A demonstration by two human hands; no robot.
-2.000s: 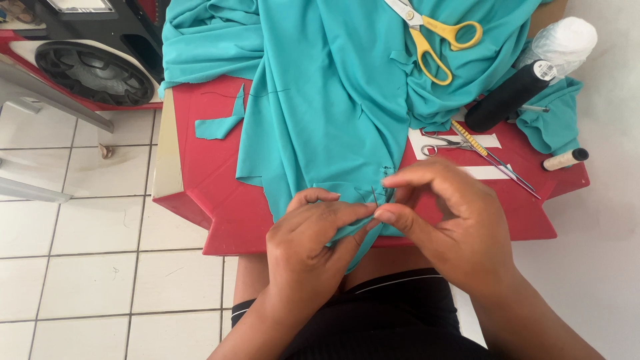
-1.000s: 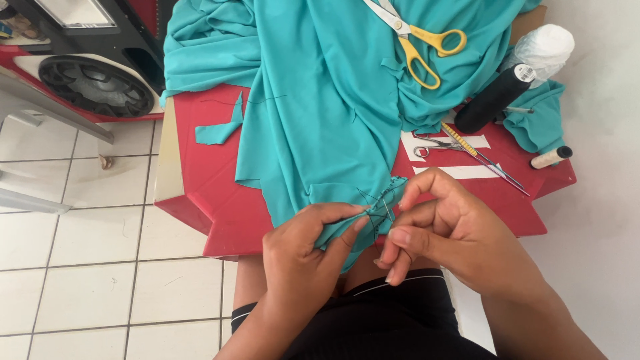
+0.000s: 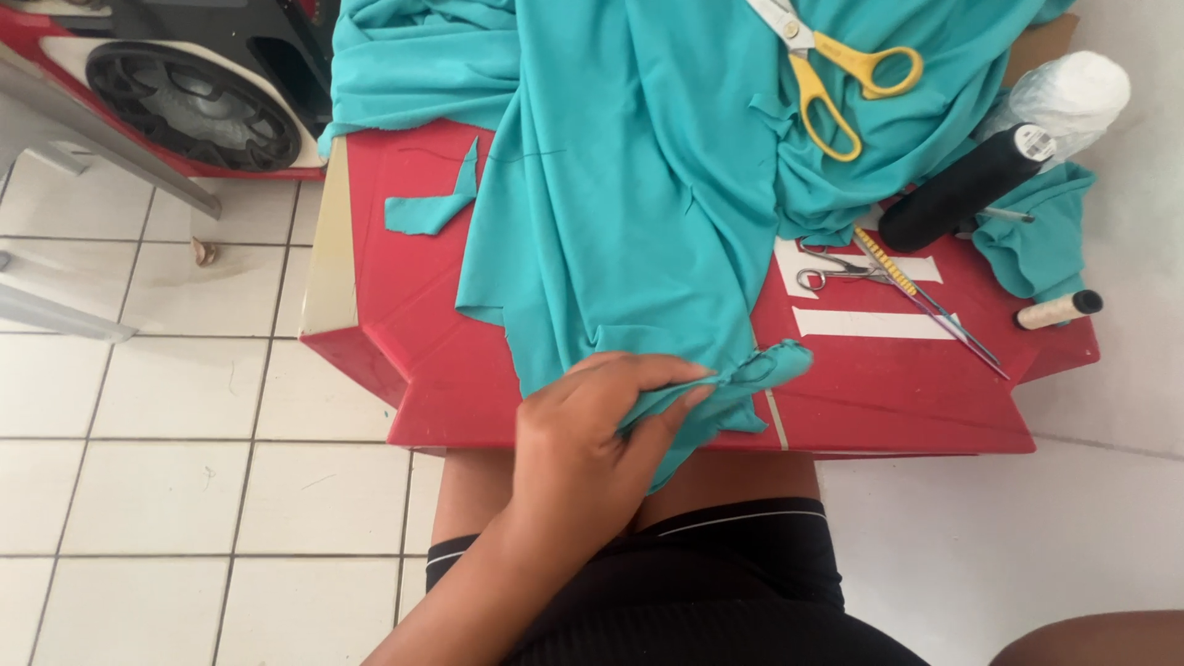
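My left hand (image 3: 601, 435) pinches a gathered edge of the turquoise fabric (image 3: 638, 203) between thumb and fingers, at the near edge of the red table. A bunched end of the cloth with dark thread on it sticks out to the right of the fingertips. My right hand is out of the frame; only a bit of bare skin shows at the bottom right corner. Yellow-handled scissors (image 3: 832, 79) lie on the cloth at the top. Small metal scissors (image 3: 842, 270) and tweezers with a yellow grip (image 3: 888, 263) rest on the table to the right.
On the red table (image 3: 888, 398) lie a black thread cone (image 3: 962, 190), a white wrapped cone (image 3: 1068, 97), a small cream thread spool (image 3: 1059, 310) and a turquoise scrap (image 3: 430, 211). A dark round speaker (image 3: 194, 106) stands at the upper left, near a grey metal leg (image 3: 65, 301).
My right hand, at the cloth beside my left hand in the earlier frames, has gone out of view. My left hand still grips the fabric, whose gathered end now points right.
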